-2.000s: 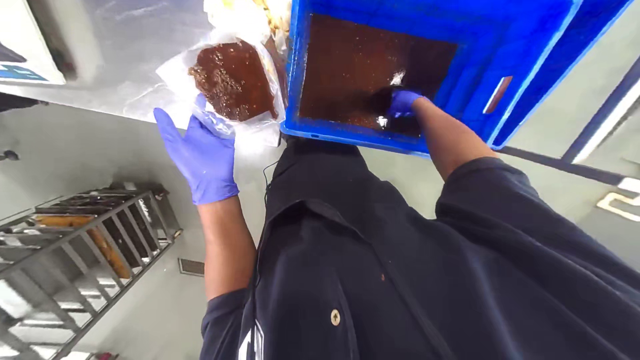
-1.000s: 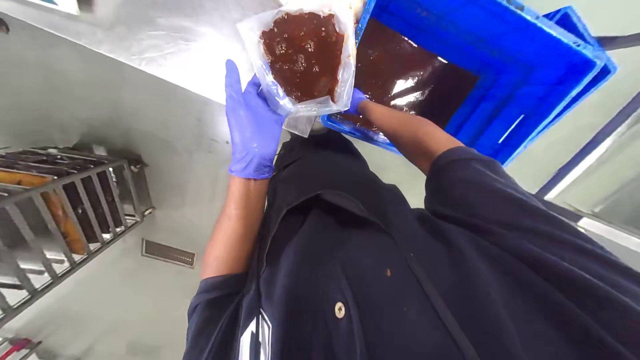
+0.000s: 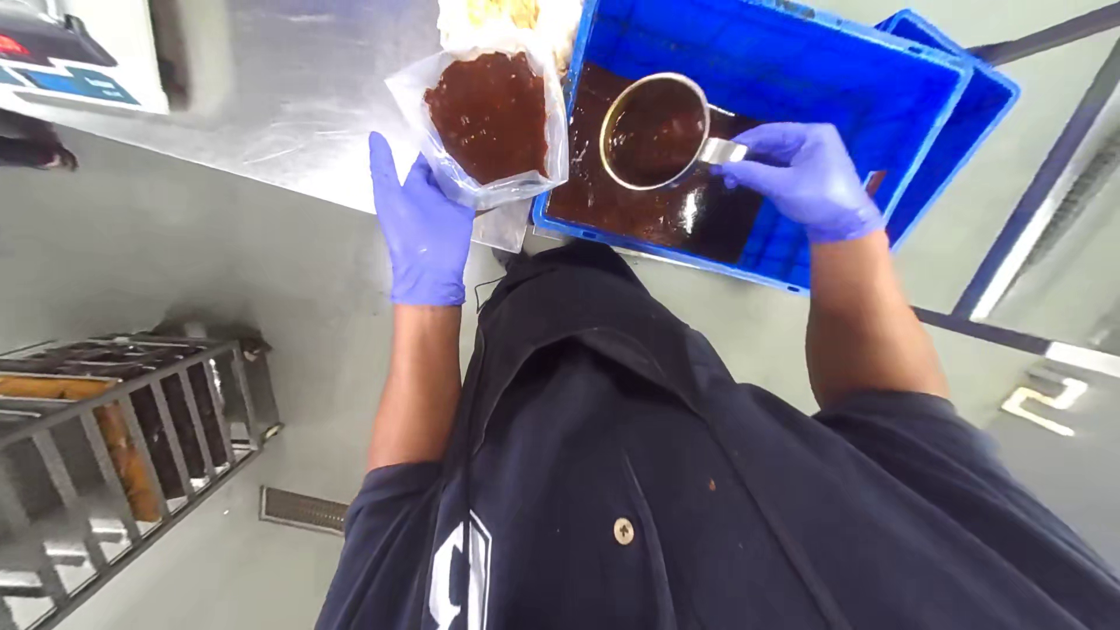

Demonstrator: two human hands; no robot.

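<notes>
My right hand (image 3: 792,175), in a purple glove, grips the short handle of a round metal measuring cup (image 3: 656,131). The cup holds dark brown sauce and is over the blue plastic crate (image 3: 840,79), whose bottom is covered with the same dark sauce (image 3: 647,214). My left hand (image 3: 427,219), also gloved, is at the lower left side of a clear plastic bag (image 3: 556,131) filled with red-brown sauce (image 3: 492,118). Its thumb stands apart; the other fingers are partly hidden behind the bag.
The bag is at the edge of a steel table (image 3: 289,96). Behind it lies pale and yellow food (image 3: 503,13). A scale (image 3: 96,70) stands at the far left. Another blue crate (image 3: 989,96) sits beside the first. A metal rack (image 3: 166,420) stands at lower left.
The right hand was low in the crate, then beside the bag; now it is over the crate's right part with the cup in view. The sauce in the bag looks fuller than two seconds ago.
</notes>
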